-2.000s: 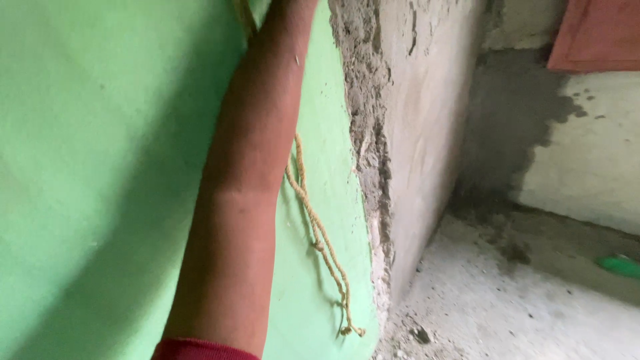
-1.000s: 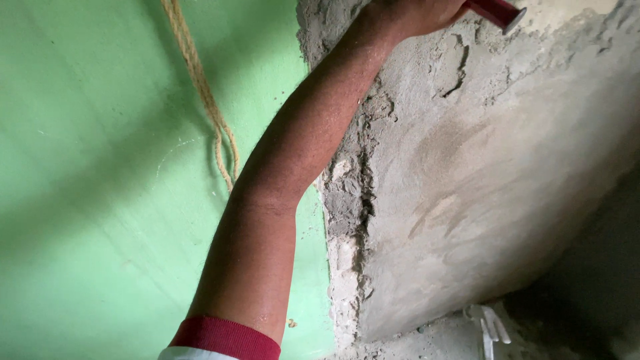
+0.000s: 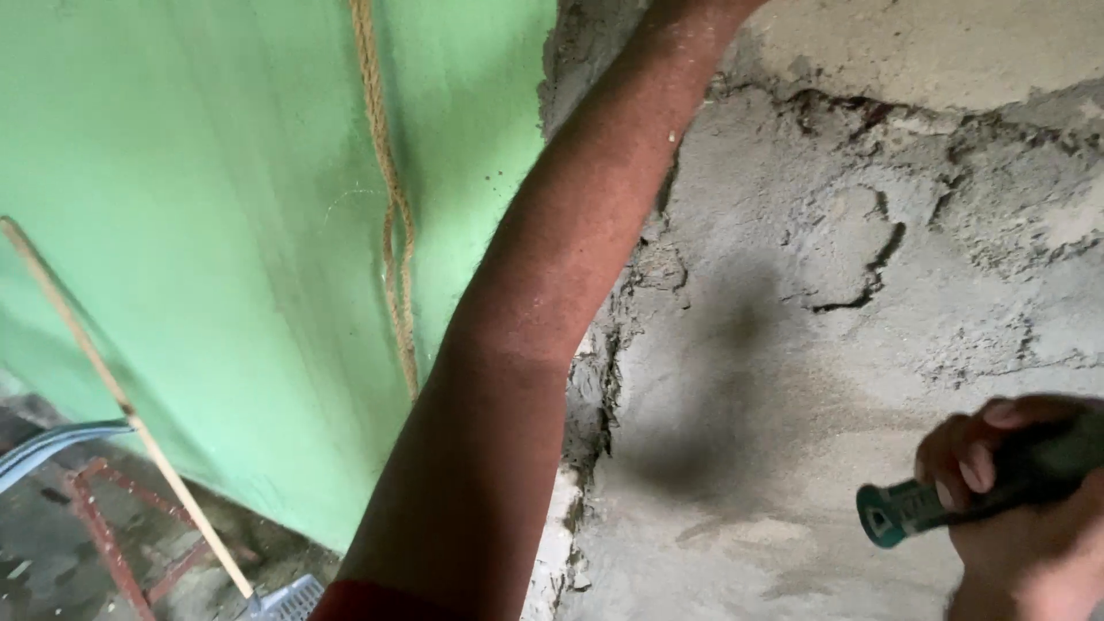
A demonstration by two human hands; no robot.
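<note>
My left forearm (image 3: 552,259) rises from the bottom centre past the wall corner, and my left hand is cut off by the top edge. Whatever it holds or touches is hidden. At the lower right, my right hand (image 3: 992,483) is closed around a tool's dark green handle (image 3: 906,512) with a flared end; the rest of the tool is out of view. Behind both arms is a rough grey plastered wall (image 3: 776,388) with cracks and a raised patch. A twisted fibre rope (image 3: 377,112) hangs against the green wall (image 3: 216,172), left of my forearm.
A long wooden handle (image 3: 129,405) leans at the left, joined to a grey slotted plastic head (image 3: 293,599). Beside it are a reddish-brown frame (image 3: 108,535) and a pale blue curved object (image 3: 60,444). The broken plaster edge (image 3: 595,414) runs down the corner.
The view has swung over the grey wall and the floor tools at left. My right hand with the green handle has come into view. The red-handled tool in my left hand has left the view.
</note>
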